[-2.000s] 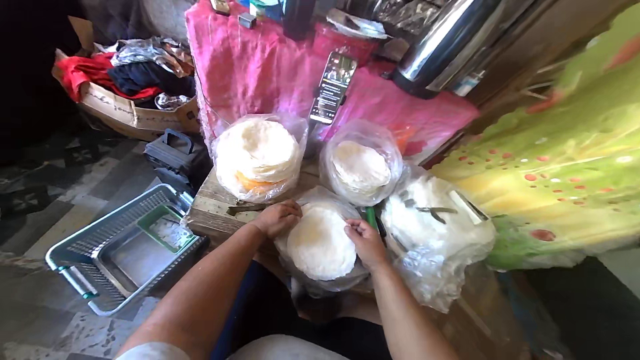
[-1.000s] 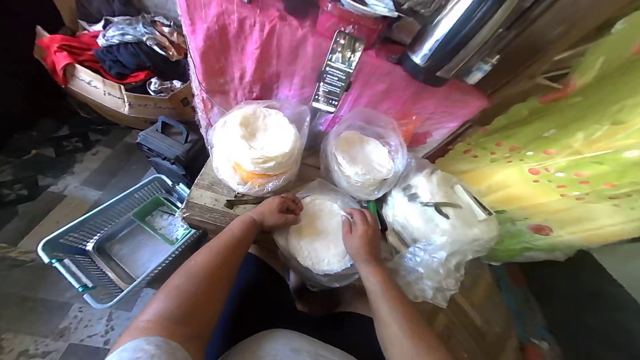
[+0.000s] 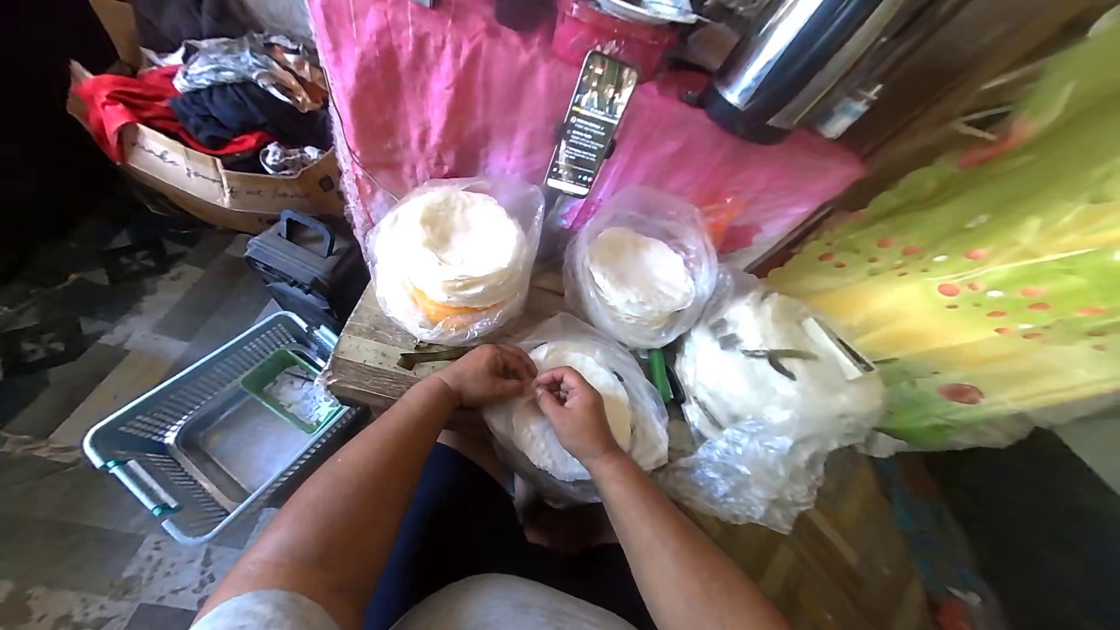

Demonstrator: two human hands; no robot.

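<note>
A stack of thin round white sheets (image 3: 551, 446) lies in an open clear plastic bag (image 3: 652, 429) near the bench's front edge. Over its upper left part are my left hand (image 3: 492, 376) and my right hand (image 3: 577, 411), fingertips almost touching. Both hands have curled fingers; whether they pinch a sheet's edge is too small to tell. Behind them stand a taller bagged white stack (image 3: 459, 245) with an orange layer low down, and a smaller bagged stack (image 3: 643, 276). To the right, scissors (image 3: 783, 354) rest on a white bagged bundle (image 3: 770, 394). A green-handled tool (image 3: 659, 374) lies between the bags.
A lit phone (image 3: 591, 122) stands upright before a pink cloth (image 3: 455, 96). A metal flask (image 3: 787, 70) is at the back right. On the floor at left are a plastic basket (image 3: 188, 385) with trays, a dark toolbox (image 3: 306, 254) and a cardboard box (image 3: 184, 166) of clothes.
My right hand has moved left across the front stack, from its right edge to beside my left hand. The hands were apart in the earlier frames.
</note>
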